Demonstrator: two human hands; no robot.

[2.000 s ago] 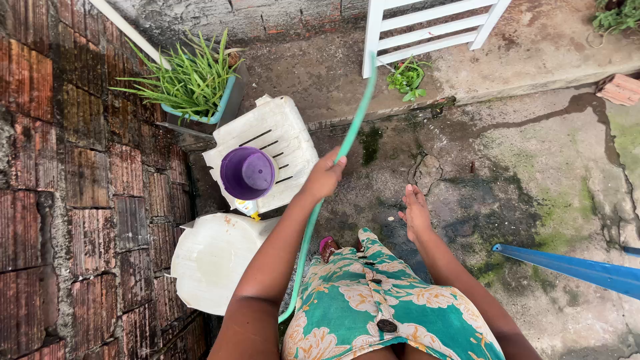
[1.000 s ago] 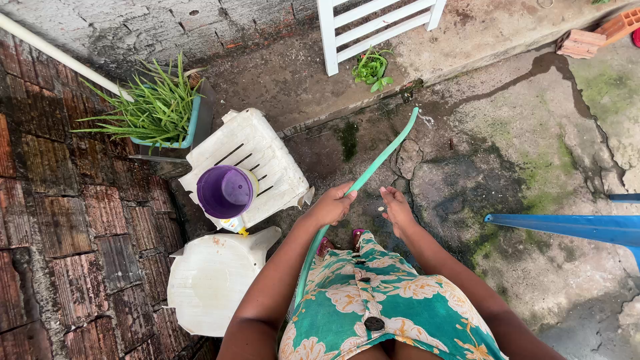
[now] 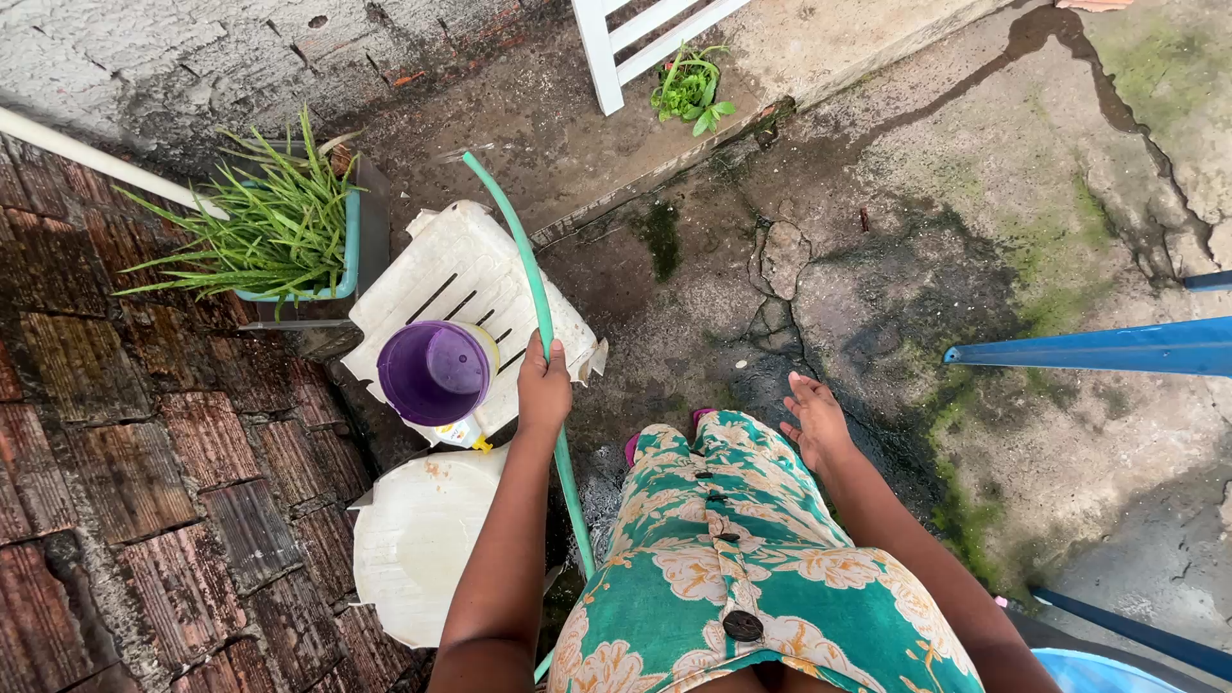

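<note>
My left hand (image 3: 544,385) is closed around a green garden hose (image 3: 521,236), whose open end points up and left past the slotted white plastic chair (image 3: 553,332). A little water shows at that end. On the chair sits a purple plastic bucket (image 3: 433,372), tilted so its inside shows, with part of a pale container visible behind it. A white bottle with a yellow cap (image 3: 462,432) lies beside the bucket. Below them is a round white plastic stool top (image 3: 423,549). My right hand (image 3: 816,419) is held out over the concrete, fingers apart, holding nothing.
A rough brick wall (image 3: 183,462) runs along the left. An aloe-like plant (image 3: 279,217) grows in a teal-rimmed planter (image 3: 352,241). A white slatted frame (image 3: 602,58) and a small leafy plant (image 3: 689,91) are on the raised step. Blue metal legs (image 3: 1097,346) reach in from the right over cracked, mossy concrete.
The hose end has swung left; one second ago it pointed up and right toward the step's edge. My left hand is now over the chair's edge, and my right hand is farther from it.
</note>
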